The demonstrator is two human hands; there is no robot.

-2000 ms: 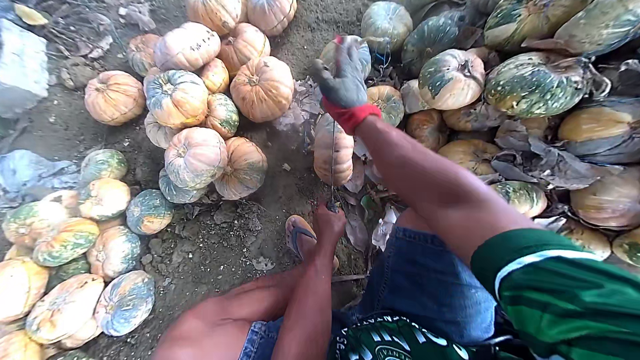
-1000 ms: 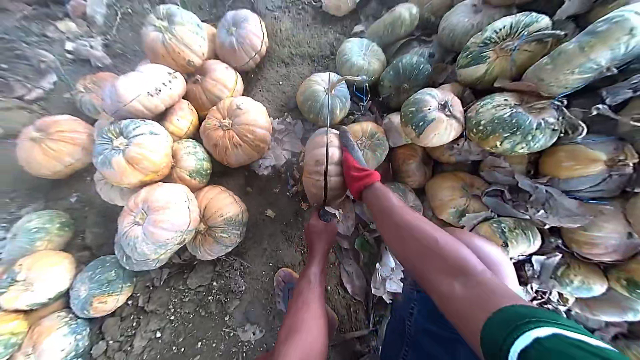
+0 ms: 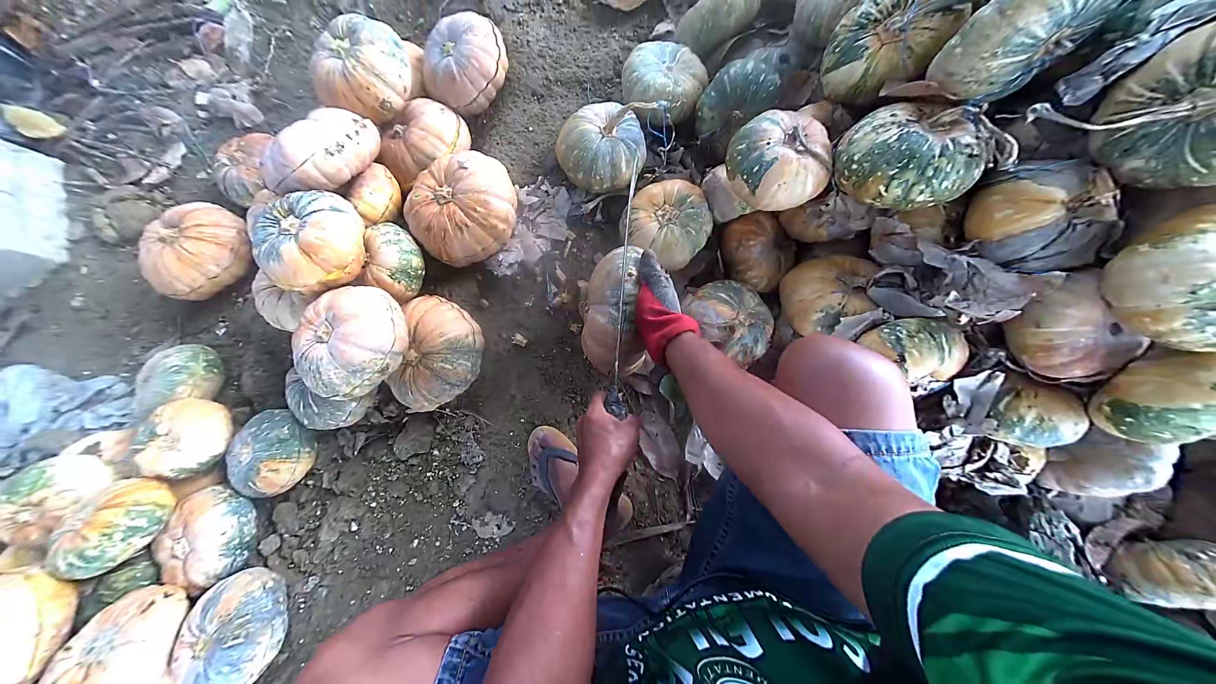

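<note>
My left hand (image 3: 608, 432), bare, grips the dark handle of a long, thin-bladed knife (image 3: 623, 285). The blade points away from me and passes over a tan ribbed pumpkin (image 3: 605, 309); whether it sits in the rind cannot be told. On the pumpkin's right side rests my right hand (image 3: 658, 302), in a grey glove with a red cuff, its fingers partly hidden. Beyond the blade's tip is a green pumpkin with a stem (image 3: 600, 148). A smaller orange-green pumpkin (image 3: 668, 223) lies just past the gloved hand.
A heap of orange pumpkins (image 3: 328, 237) lies on the soil to the left, with mottled ones (image 3: 204, 537) nearer at lower left. Many green and yellow pumpkins (image 3: 912, 157) fill the right side among dry leaves (image 3: 959, 275). My sandalled foot (image 3: 554, 461) is close to my left hand.
My gloved right hand was raised with spread fingers beyond the tan pumpkin two seconds ago; it has come down onto the pumpkin's right side. The knife has stayed in my left hand.
</note>
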